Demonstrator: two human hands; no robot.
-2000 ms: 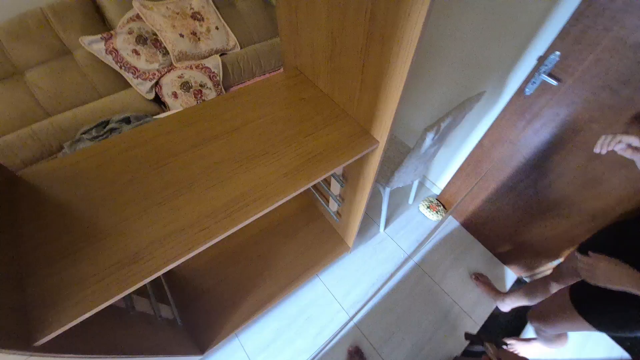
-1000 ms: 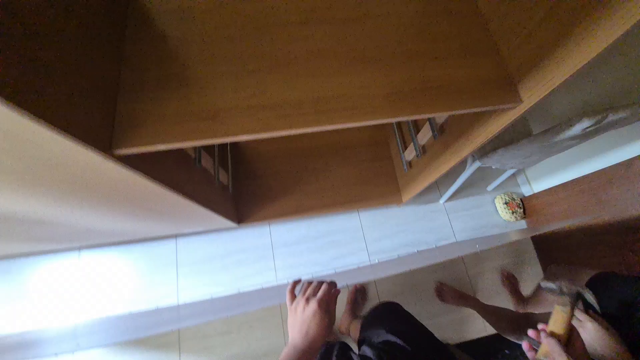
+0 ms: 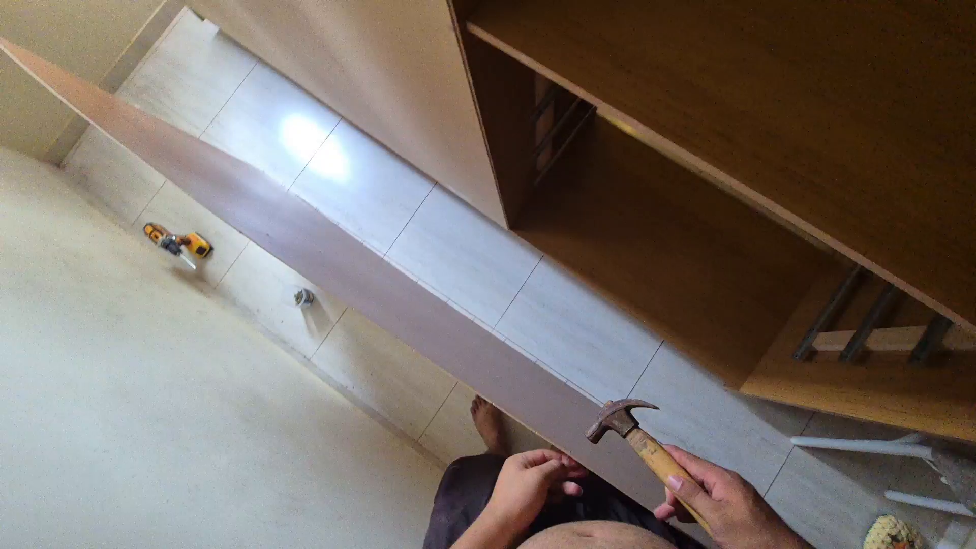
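Observation:
My right hand point(image 3: 720, 496) is closed around the wooden handle of a claw hammer point(image 3: 648, 450), its rusty head pointing up and left. My left hand point(image 3: 534, 484) is at the near edge of a long narrow wooden panel point(image 3: 366, 278), fingers curled; whether it grips anything cannot be made out. The panel runs diagonally from my lap to the upper left. Beyond it stands a wooden cabinet point(image 3: 656, 236) with a shelf point(image 3: 762, 107) and metal drawer slides point(image 3: 869, 320) on its inner sides.
On the tiled floor, between panel and wall point(image 3: 191, 396), lie a yellow cordless drill point(image 3: 179, 242) and a small round container point(image 3: 303, 296). White chair legs point(image 3: 869, 444) and a patterned rounded object point(image 3: 892, 532) are at the lower right. My bare foot point(image 3: 488, 423) is beside the panel.
The view has swung a lot, bringing the drill and the wall into sight. One second ago the hammer was low at the right near another hand; now my right hand holds it over the panel.

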